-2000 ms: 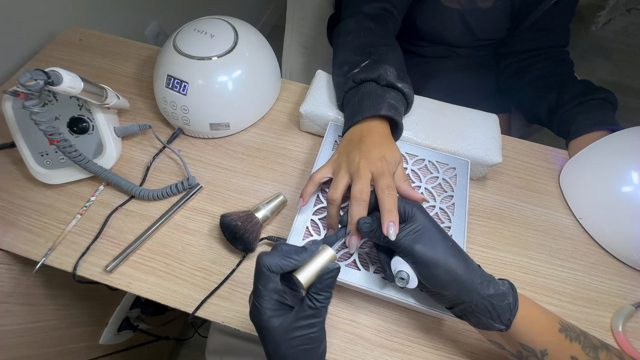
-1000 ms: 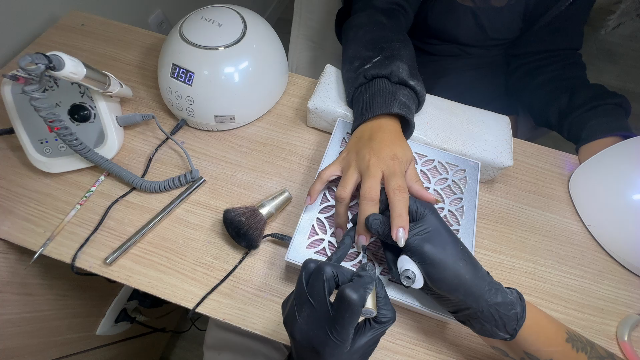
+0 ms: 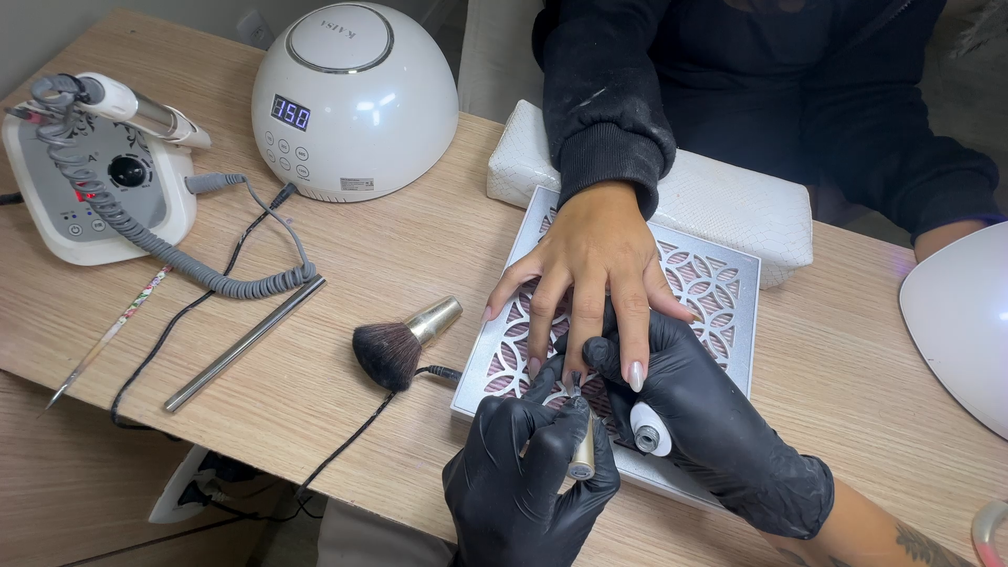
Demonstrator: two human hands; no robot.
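Note:
My left hand (image 3: pixel 528 472), in a black glove, pinches a gold-coloured polish brush cap (image 3: pixel 581 457). Its brush end is at the middle fingernail of another person's hand (image 3: pixel 602 244), which lies palm down on a silver openwork box (image 3: pixel 744 315). Gloved in black too, my right hand (image 3: pixel 705 409) holds a small white polish bottle (image 3: pixel 650 431), its neck uncapped, and reaches under that person's fingers; my right thumb is beside the middle finger. The person's index nail looks pale and glossy. The brush bristles are barely visible.
A padded white armrest (image 3: pixel 732 201) lies behind the box. Left stand a domed nail lamp (image 3: pixel 409 102) and a nail drill unit (image 3: pixel 146 209). A metal rod (image 3: pixel 244 342), a thin nail-art brush (image 3: pixel 114 331) and a fluffy dust brush (image 3: pixel 390 353) lie nearer. Another white dome (image 3: pixel 961 315) is right.
My left hand has moved right, and the gold cap is now steeper and lower, with the brush end at the middle nail. My right hand still holds the bottle and the person's fingers.

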